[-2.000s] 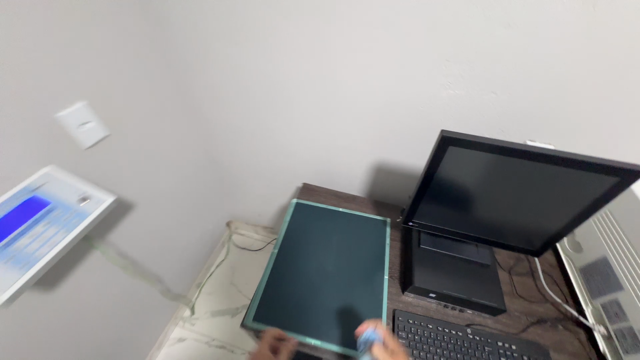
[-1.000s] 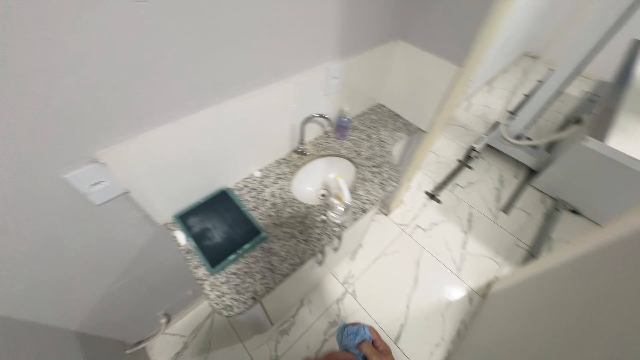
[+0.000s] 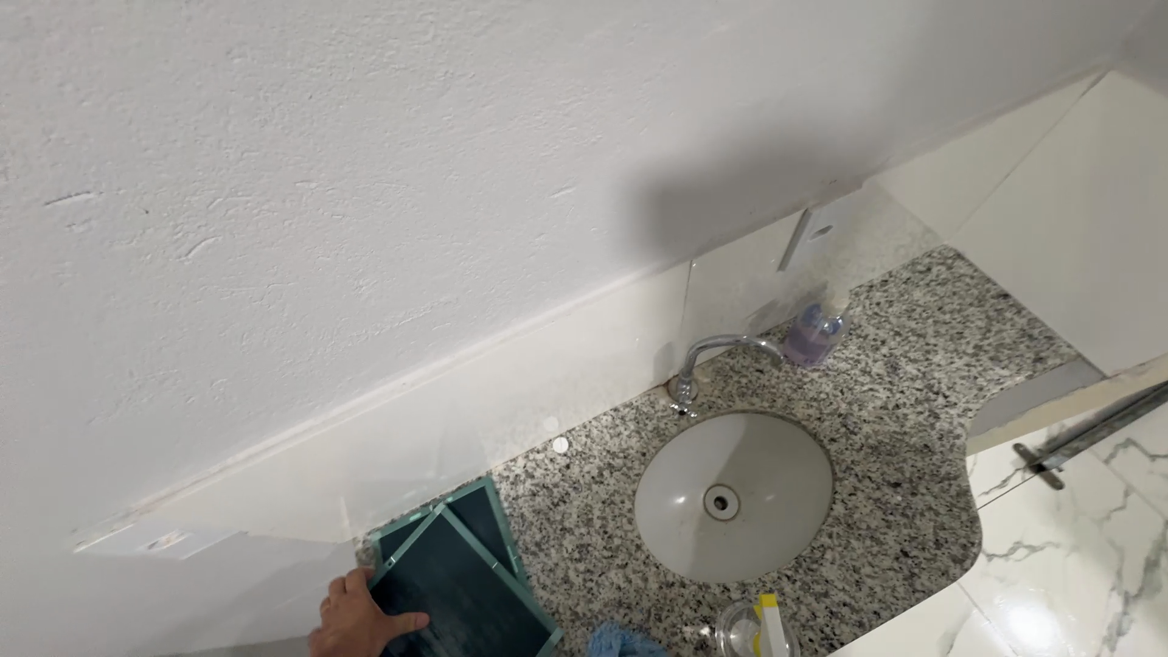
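My left hand (image 3: 360, 620) grips the left edge of a dark flat panel with a green border (image 3: 465, 593), thumb on its face. That panel lies at an angle over a second green-bordered panel (image 3: 484, 511) at the left end of the granite counter. A blue cloth (image 3: 625, 641) shows at the bottom edge, right of the panels; my right hand is not visible. Beside the cloth stands a clear container with a yellow and white part (image 3: 771, 625), cut off by the frame.
A white oval sink (image 3: 735, 497) is set in the speckled granite counter (image 3: 899, 456), with a chrome faucet (image 3: 684, 388) behind it. A bottle of purple liquid (image 3: 815, 336) stands near the wall. A metal bar (image 3: 1095, 429) is at the right.
The view has moved from the desk with the monitor to the sink counter. One panel lay on the counter earlier; now two overlap there, my left hand on the upper one.
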